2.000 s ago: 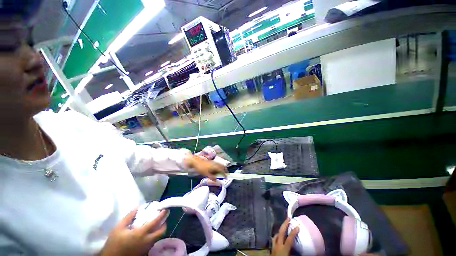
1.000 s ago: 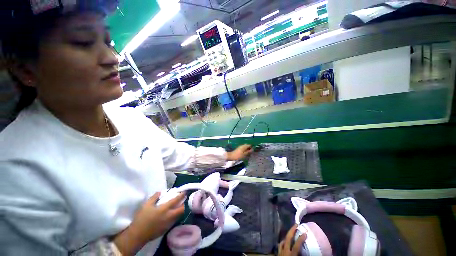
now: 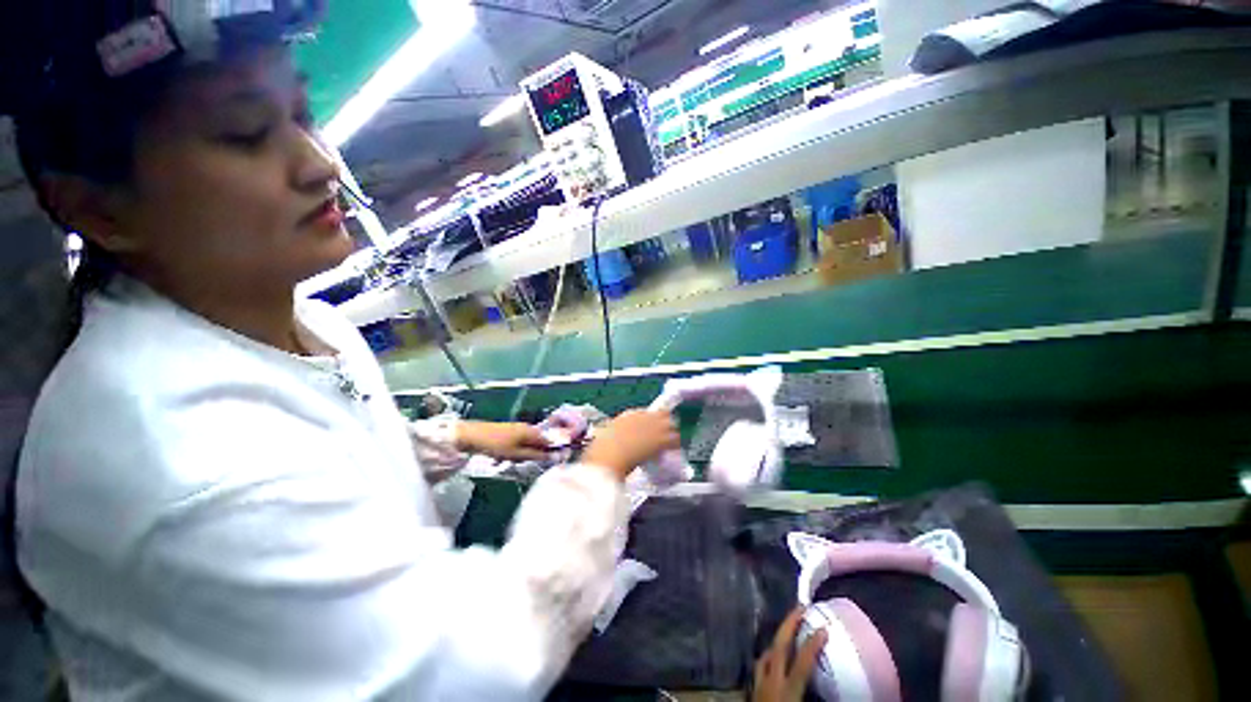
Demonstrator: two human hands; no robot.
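Note:
Pink-white cat-ear headphones point(image 3: 895, 555) lie on a dark grey packing bag point(image 3: 988, 528) at the lower right, ears up and cushions facing inward. My left hand point(image 3: 786, 661) is at the bottom edge, partly cut off, with its fingers on the outer shell of the left-hand ear cup; its thumb is hidden. My right hand is not in view.
At left a person in white point(image 3: 275, 507) holds other cat-ear headphones point(image 3: 744, 453) over a dark bag point(image 3: 864, 412) with a white packet point(image 3: 796, 428). Another dark bag point(image 3: 686, 603) lies nearer. A power supply point(image 3: 583, 124) stands on the shelf.
The neighbour has moved the other headphones away from me, toward the far bag, and one hand has drawn back left. My left hand stays at the ear cup.

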